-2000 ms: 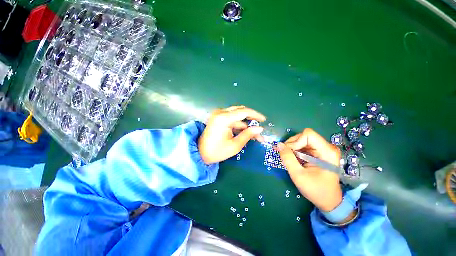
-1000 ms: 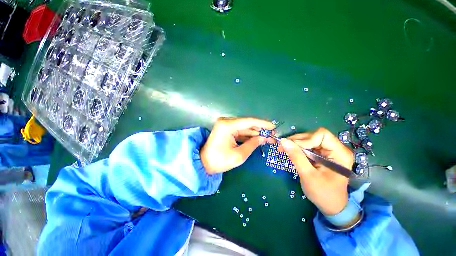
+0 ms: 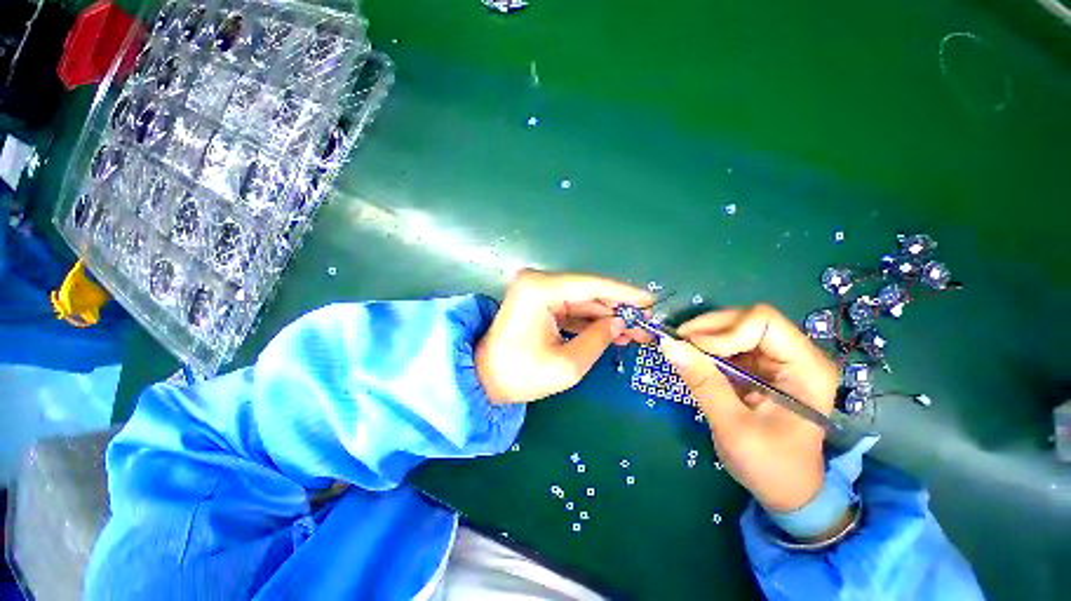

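Observation:
My left hand (image 3: pixel 544 340) pinches a small round module (image 3: pixel 631 316) between thumb and fingertips, a thin dark lead sticking up from it. My right hand (image 3: pixel 761 393) holds slim dark tweezers (image 3: pixel 752 378) like a pen, their tip at the module. Whether the tip touches it is too small to tell. A pad sheet (image 3: pixel 664 378) with a grid of white squares lies just below the fingertips, partly hidden by my right hand. Several small round modules with leads (image 3: pixel 863 311) lie in a cluster to the right of my right hand.
A clear blister tray (image 3: pixel 308 223) with round units stands at the left, a red container (image 3: pixel 99 45) beyond it and a yellow item (image 3: pixel 80 296) by its near-left edge. Loose tiny white squares (image 3: pixel 576 493) are scattered on the green mat (image 3: pixel 658 94). A round unit (image 3: pixel 505 5) is cut off at the top.
The module is now in view in my left fingertips, with the tweezers' tip at it. Since one second ago the hands have barely moved; the view has shifted slightly.

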